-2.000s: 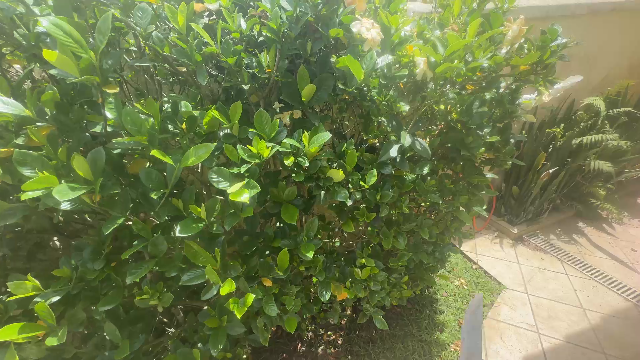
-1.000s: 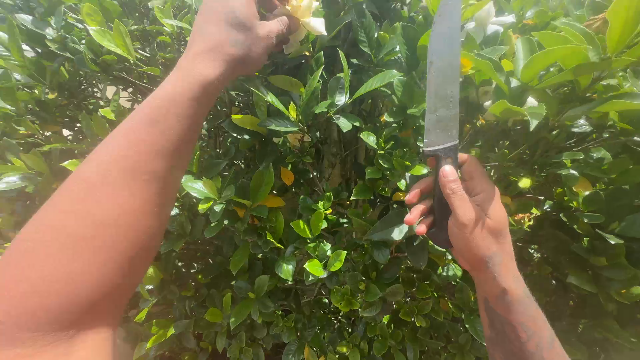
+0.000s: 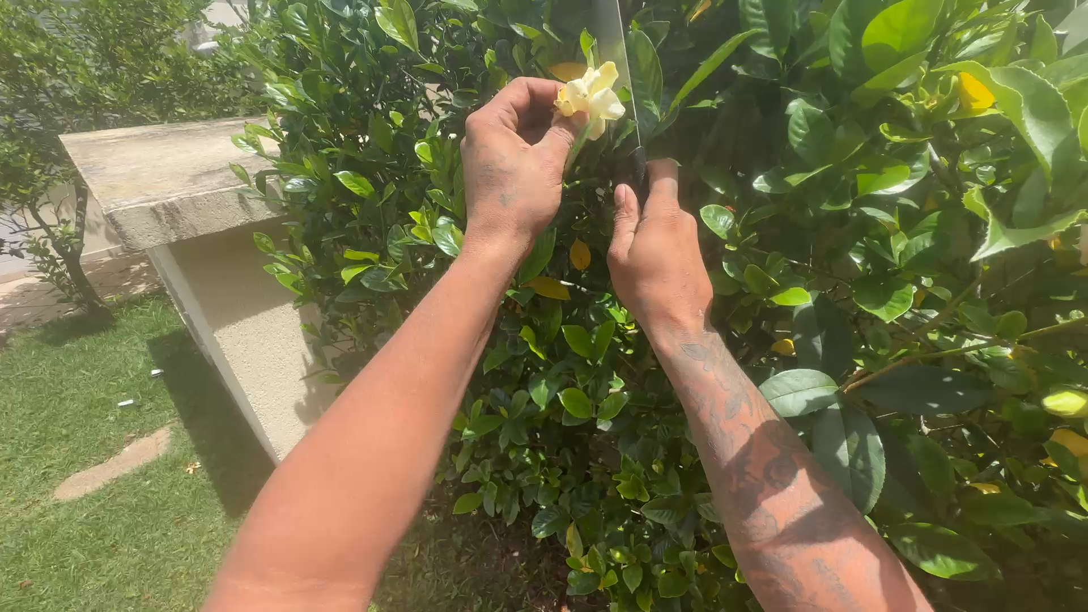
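Observation:
My left hand (image 3: 518,161) pinches a pale yellow flower (image 3: 592,95) at its base between thumb and fingers, in front of the leafy green shrub (image 3: 586,399). Just to the right, my right hand (image 3: 659,246) is closed around the black handle of a knife (image 3: 619,64). Its long metal blade points up, beside and partly behind the flower, and its tip lies beyond the top edge of the view. Whether the blade touches the flower or its stem, I cannot tell.
A low rendered wall with a stone cap (image 3: 170,161) stands left of the shrub. Grass (image 3: 110,544) lies at the lower left, with a flat stone (image 3: 115,463) in it. A small tree (image 3: 72,238) grows beyond. Large leaves and a thin branch (image 3: 960,353) reach in from the right.
Two seconds ago no hand was in view, only the blade at the bottom edge. Since one second ago, my right hand and the knife have come close to my left hand. The view has shifted.

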